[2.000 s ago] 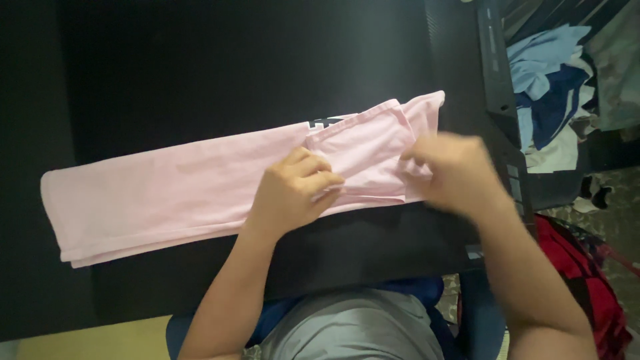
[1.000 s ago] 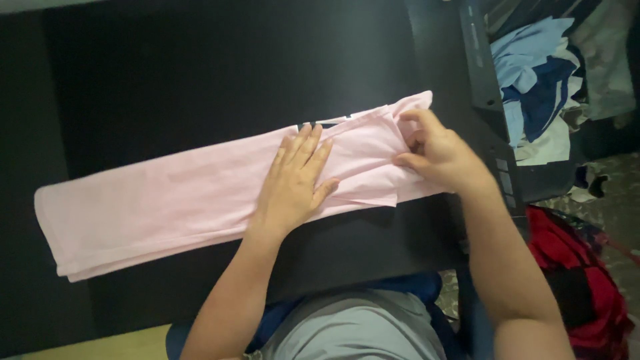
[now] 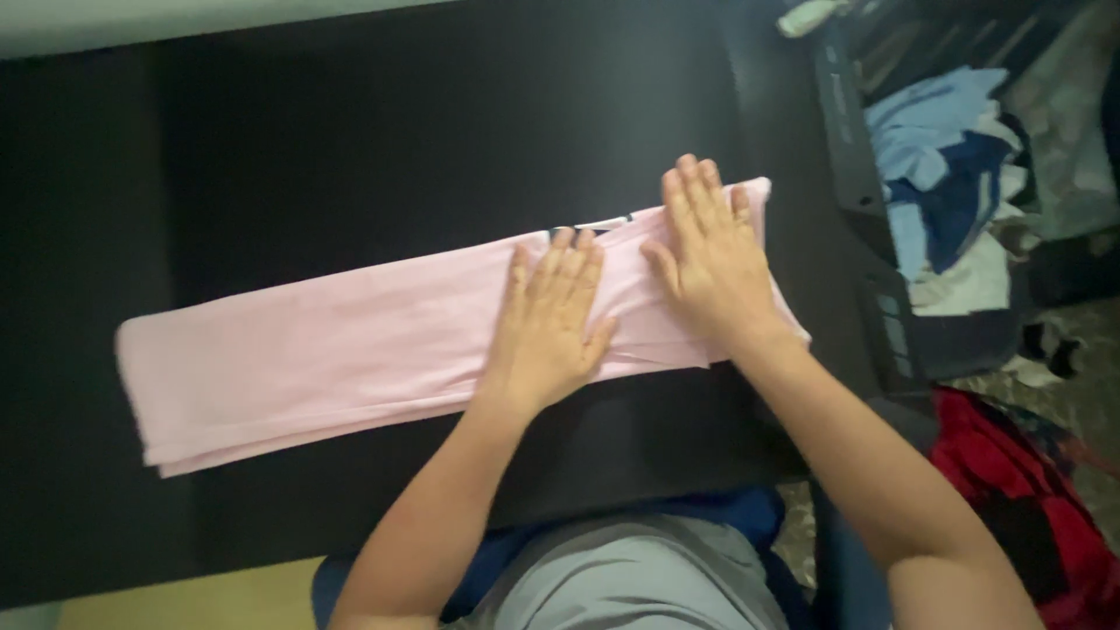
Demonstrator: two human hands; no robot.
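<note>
A pink cloth garment point(image 3: 332, 341), folded into a long strip, lies slightly slanted across a black table point(image 3: 437, 114). My left hand point(image 3: 551, 324) rests flat on the strip right of its middle, fingers pointing to the far edge. Near the strip's right end, my right hand point(image 3: 713, 245) lies palm down on the cloth with its fingertips past the far edge. Between the hands, a folded flap shows wrinkles, and a small dark and white patch peeks out at the far edge. Neither hand grips the cloth.
Beyond the table's right side, light blue, navy and white cloths point(image 3: 945, 175) lie heaped in a dark container. A red and black fabric item point(image 3: 1006, 499) is at the lower right. A pale object point(image 3: 809, 16) lies at the table's far right corner.
My right hand, which was pinching the right end of the cloth, has let go and now lies flat on it. My left hand, curled over the cloth at first, is flat.
</note>
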